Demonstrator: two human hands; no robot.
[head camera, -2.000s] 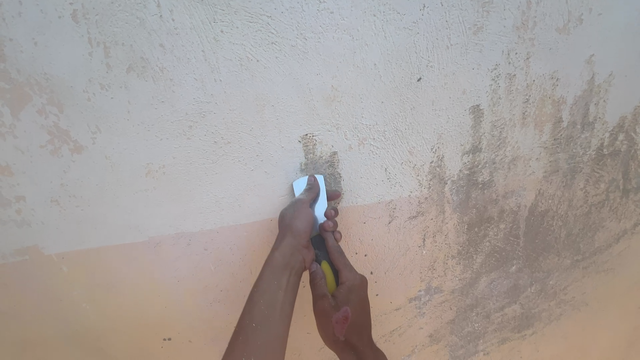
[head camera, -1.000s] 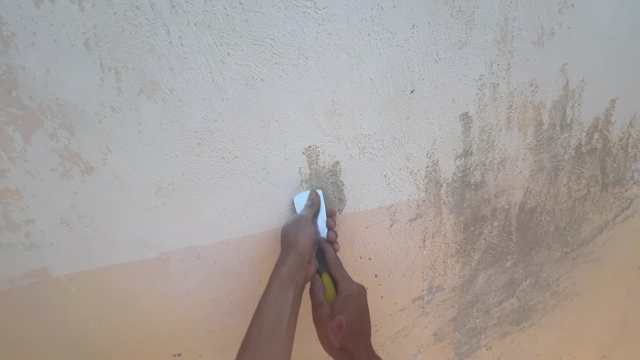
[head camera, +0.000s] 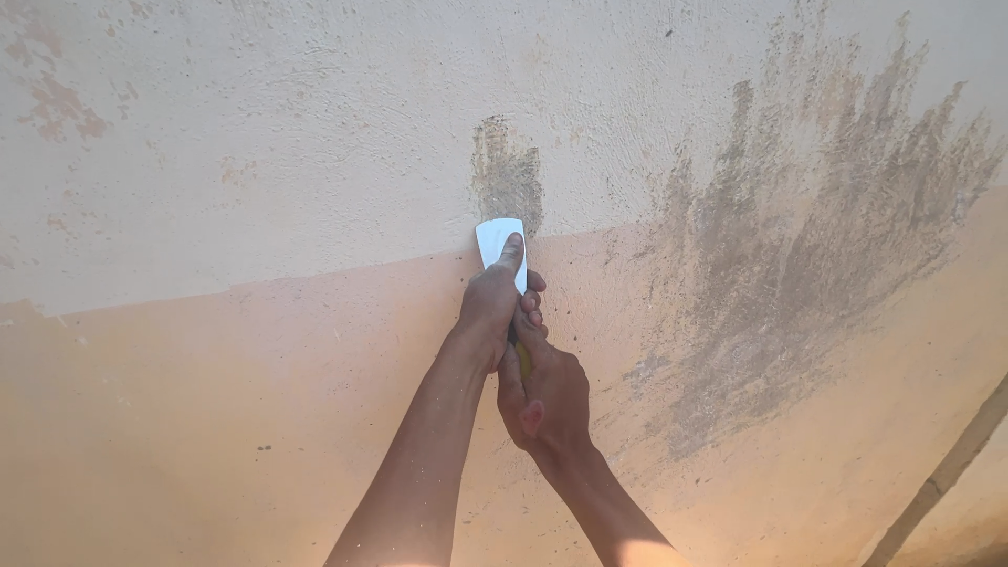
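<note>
Both my hands are on one putty knife with a wide metal blade (head camera: 493, 238) and a black and yellow handle. My left hand (head camera: 490, 303) grips it near the blade, its thumb laid along the metal and its fingers wrapped behind. Below it, my right hand (head camera: 551, 386) is closed round the handle, which it mostly hides. The blade points up the painted wall (head camera: 354, 197), its edge at the lower part of a scraped grey-brown patch (head camera: 508, 177). That patch lies just above the line between the white and peach paint.
A larger scraped, dark patch (head camera: 787, 252) spreads over the wall at the right. Peach paint (head camera: 236, 394) covers the lower wall, with small flaked spots (head camera: 63, 110) in the white at upper left. A narrow brownish strip (head camera: 945, 472) runs diagonally at lower right.
More of the scraped patch shows above the blade than two seconds ago, and the blade sits lower against it. Both hands keep their hold on the putty knife.
</note>
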